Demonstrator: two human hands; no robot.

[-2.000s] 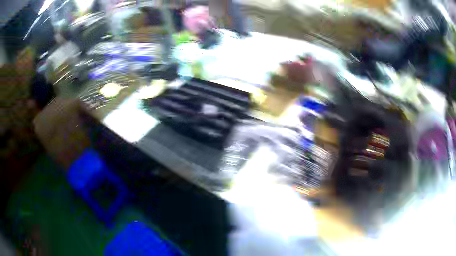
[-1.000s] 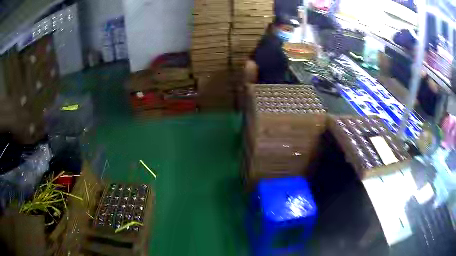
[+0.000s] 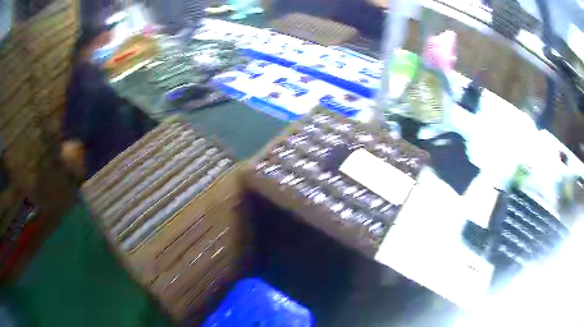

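Neither of my hands is in view. Nearest in front of me, a divided cardboard tray (image 3: 307, 205) lies on the bench, filled with shiny dark round parts (image 3: 314, 191). A plain cream rectangle of backing paper (image 3: 378, 176) lies on top of the parts, toward the tray's right side. A pale sheet (image 3: 426, 236) lies beside the tray on the right. A black parts tray (image 3: 528, 227) with rows of shiny parts sits further right. The picture is blurred.
A stack of divided cartons (image 3: 186, 249) stands left of the bench. A blue stool (image 3: 259, 306) is at the bottom. A person in dark clothing (image 3: 105, 121) is at the left. Blue-and-white printed sheets (image 3: 301, 76) cover the bench's far part. Black cloth (image 3: 454, 159) lies behind the tray.
The view has turned right and closer to the bench. The tray and stacked cartons appear larger and further left; the floor cartons at the left have left the picture.
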